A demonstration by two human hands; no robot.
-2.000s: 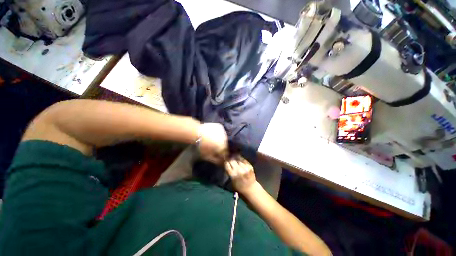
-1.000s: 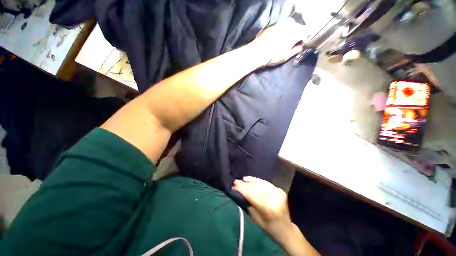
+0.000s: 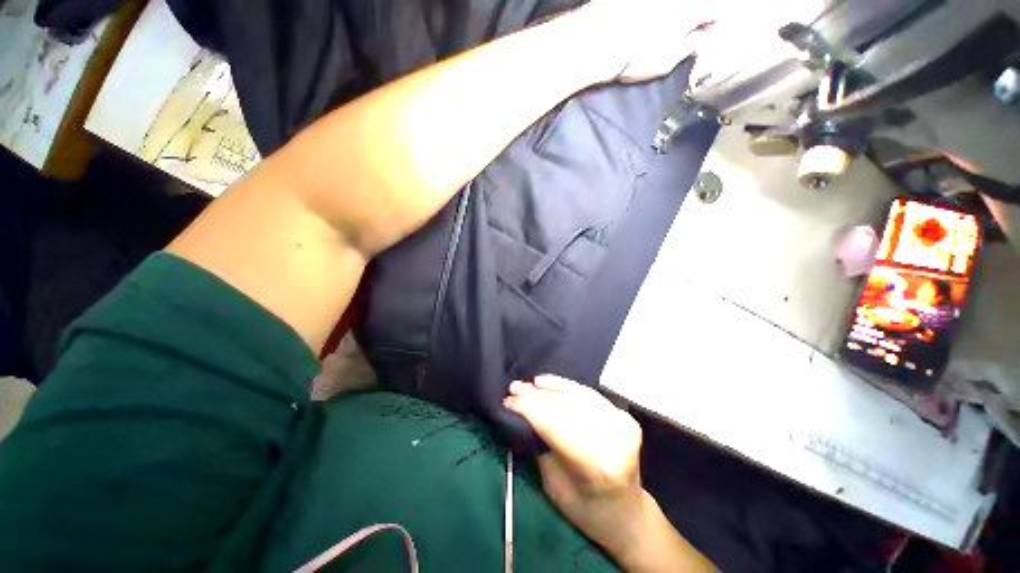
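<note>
The dark jacket (image 3: 570,241) lies over the machine table and hangs down to my lap, with a pocket slit and a pale-edged zipper line showing. My right hand (image 3: 587,442) grips its lower edge near my lap. My left hand (image 3: 660,39) reaches across the cloth to the sewing area; it is washed out by the lamp, so its fingers and hold are unclear. The presser foot area (image 3: 682,123) is beside it at the cloth's edge. The needle itself cannot be made out.
A phone (image 3: 915,289) with a bright red-orange screen lies right of the machine's needle area, beside a pink piece (image 3: 857,250). A small round metal piece (image 3: 708,187) sits on the white table (image 3: 716,369). A ruler scale (image 3: 878,476) runs near the table's front edge.
From two seconds ago, my hands have parted: the left has moved up to the sewing area, while the right holds the lower edge. The view has moved closer to the table.
</note>
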